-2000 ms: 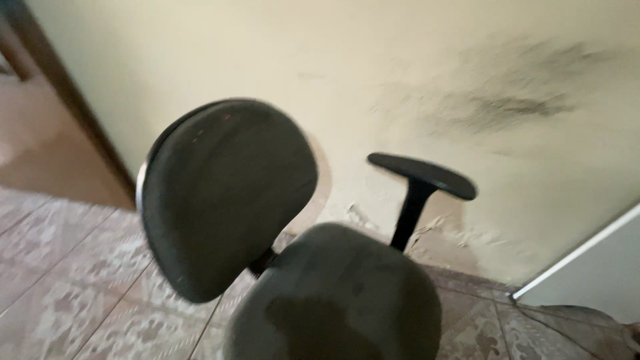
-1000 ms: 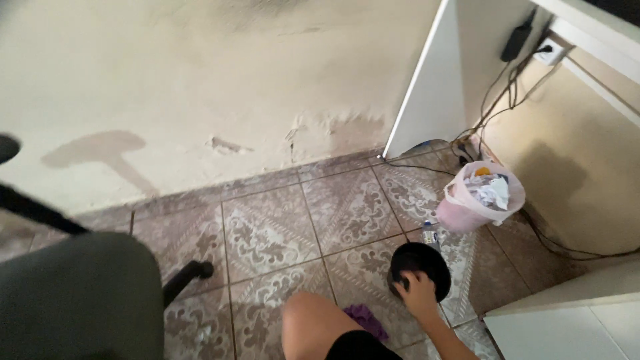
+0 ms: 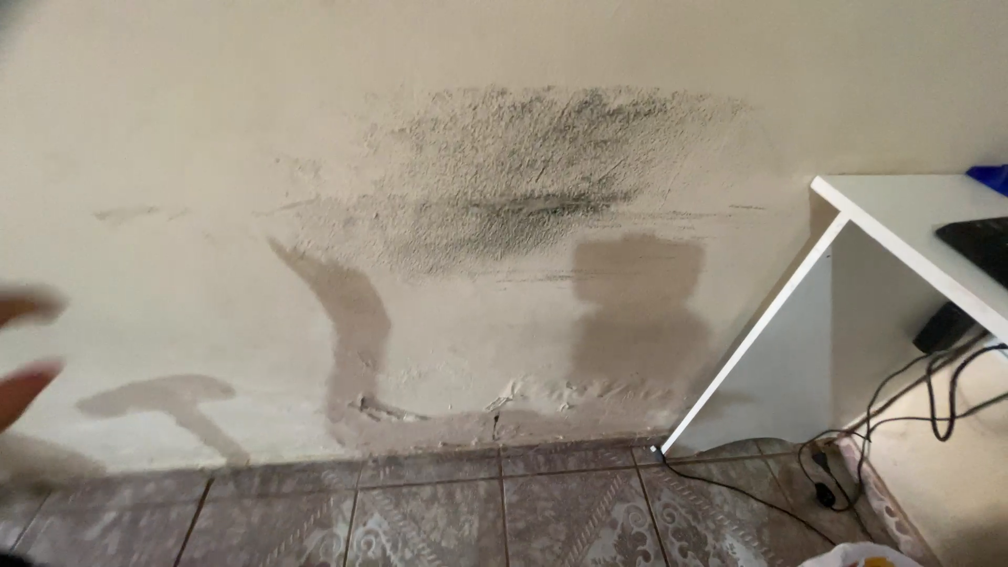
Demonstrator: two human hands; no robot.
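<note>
At the left edge, my left hand [image 3: 22,392] is partly in view and blurred, two of its digits apart with nothing seen between them. It is in front of a cream wall [image 3: 197,315]. The wall has a rough, dark-stained patch [image 3: 543,165] at its centre and peeling paint [image 3: 508,394] low down near the floor. Shadows fall across the wall, one of them T-shaped. My right hand is out of view.
A white desk [image 3: 756,339] is at the right, with dark cables [image 3: 937,394] hanging beneath it and running over the patterned tile floor [image 3: 425,512]. The rim of a pale bin [image 3: 850,555] shows at the bottom right.
The view has swung up to the wall. A second ago my right hand was on a black round object near the bin; both hand and object are now out of view. My left hand has appeared.
</note>
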